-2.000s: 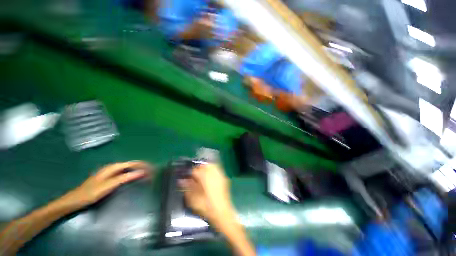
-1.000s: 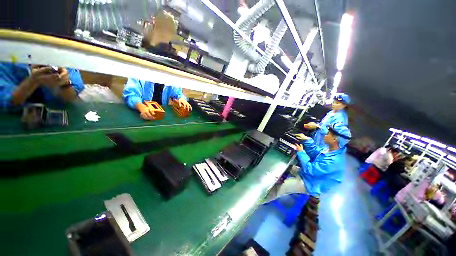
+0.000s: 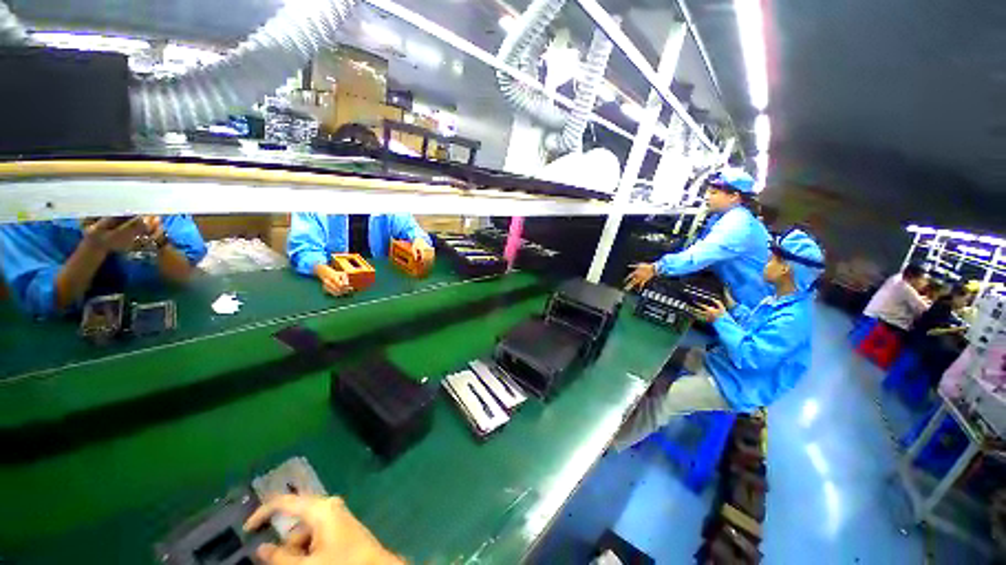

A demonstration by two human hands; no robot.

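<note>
My right hand (image 3: pixel 320 532) is at the bottom edge, cut off at the wrist. Its curled fingers lie over the inner side of a dark phone fixture (image 3: pixel 199 532) and a grey single-slot plate (image 3: pixel 289 477). The fixture is cut off by the bottom edge. The plate lies beside it, partly hidden by the hand. Whether the fingers grip either one cannot be told. My left hand is out of the picture.
A black box (image 3: pixel 381 406) stands right of the plate, then silver-white slotted plates (image 3: pixel 482 400) and black trays (image 3: pixel 541 351). The shelf edge (image 3: pixel 331 201) crosses above. Coworkers in blue sit at right; others opposite handle orange fixtures (image 3: pixel 353 273).
My right hand has come into view over the fixture and plate, where no hand showed a second ago. The view has shifted slightly. A coworker at right now reaches over dark trays.
</note>
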